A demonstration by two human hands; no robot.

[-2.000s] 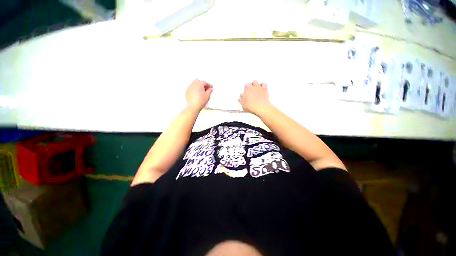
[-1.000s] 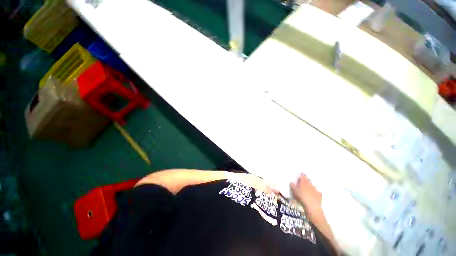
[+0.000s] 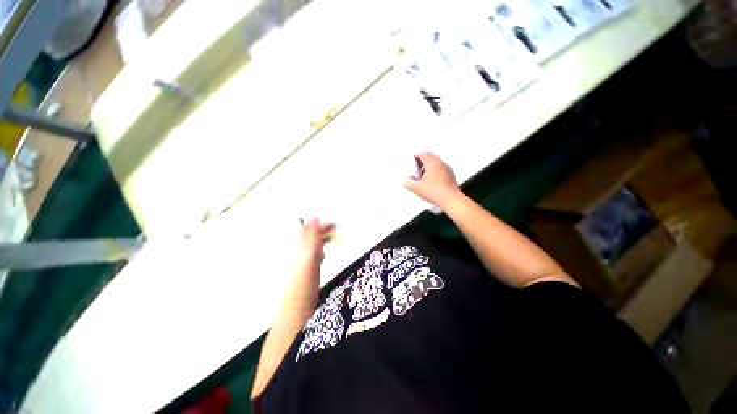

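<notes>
My left hand (image 3: 313, 236) is over the glossy white table (image 3: 242, 283), fingers partly spread, with no object clearly visible in it. My right hand (image 3: 434, 179) is to the right of it, near the table's front edge, fingers curled together. A small greyish bit shows at its fingertips; I cannot tell whether it is a held thing. The two hands are apart. The table surface around them is washed out by glare. A row of filled white trays (image 3: 457, 74), with dark and round items in them, lies beyond my right hand.
A raised yellowish board (image 3: 234, 121) runs along the far side, with a single grey stick (image 3: 175, 90) on it. An open carton (image 3: 622, 234) with bagged parts stands below the table at right. A pale bar (image 3: 69, 253) is at far left.
The view has swung to the right, bringing the open carton into sight. My hands, close together before, are now farther apart. The crates and most of the red stool have left the view.
</notes>
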